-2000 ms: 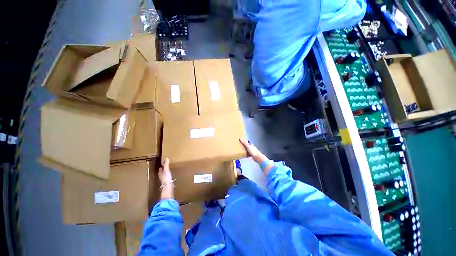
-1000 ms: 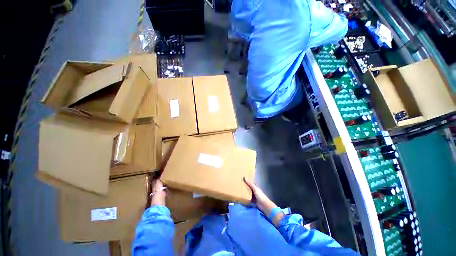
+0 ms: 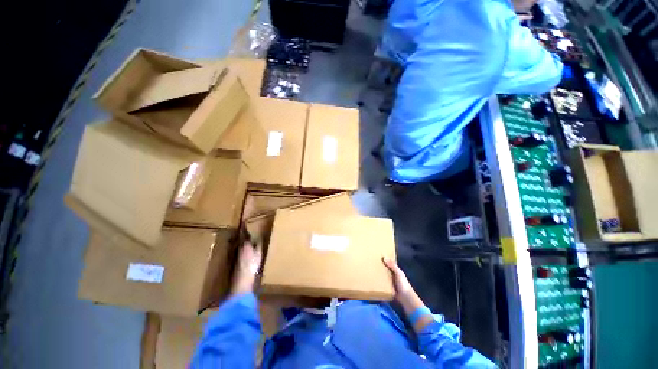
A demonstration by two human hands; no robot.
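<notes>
A closed brown carton with a white label (image 3: 328,259) lies in front of my body, over an open carton (image 3: 261,209) in the stack. My right hand (image 3: 399,279) grips its right edge, thumb on top. My left hand (image 3: 247,264) is just left of the labelled carton, at the open carton. Its fingers are blurred and partly in shadow, so whether they hold anything cannot be told. A raised cardboard flap (image 3: 333,207) shows behind the labelled carton. The inside of the open carton is mostly hidden.
Labelled cartons (image 3: 330,151) stand behind, and another (image 3: 155,270) at left. An open empty carton (image 3: 209,115) sits on the left stack. A person in a blue smock (image 3: 440,94) is beside the conveyor's metal edge (image 3: 511,216). Green circuit boards (image 3: 537,180) lie along the line.
The labelled carton has shifted right and turned straighter. My left hand has come off its left edge to the open carton. The flap behind has come into view. The camera view has shifted.
</notes>
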